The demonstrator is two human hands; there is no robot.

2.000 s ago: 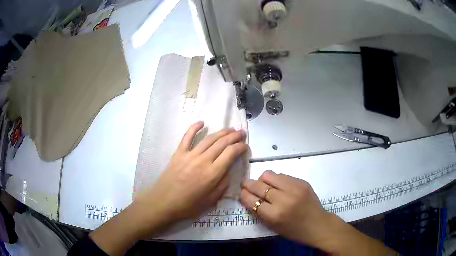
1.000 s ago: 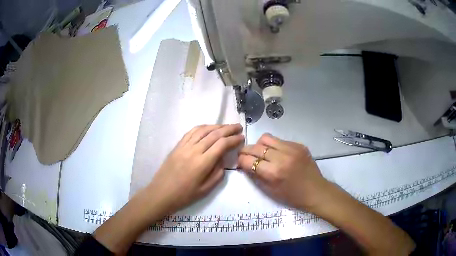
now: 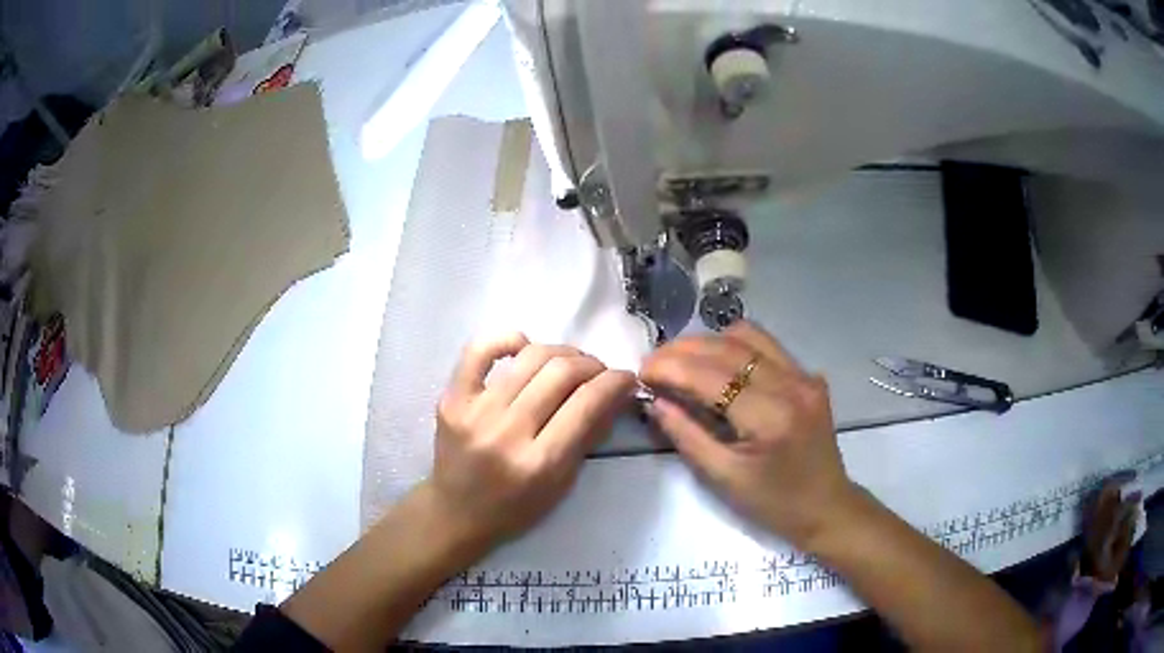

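Note:
The pale striped garment piece lies on the white table, its right part running under the presser foot of the sewing machine. A narrow tan strip shows near its top. My left hand lies on the cloth, its fingertips at the right edge below the foot. My right hand, with rings, pinches the cloth edge between thumb and fingers, close beside my left fingertips. Something small and dark shows under the right fingers; I cannot tell what it is.
Tan stacked cut panels lie at the left. Thread snips and a black phone lie on the machine bed at the right. A measuring scale runs along the front edge. Another person's hand shows at the lower right.
The view has shifted slightly. My right hand has moved up toward the presser foot, and the cloth has advanced upward since the first frame. Another person's hand has appeared at the lower right.

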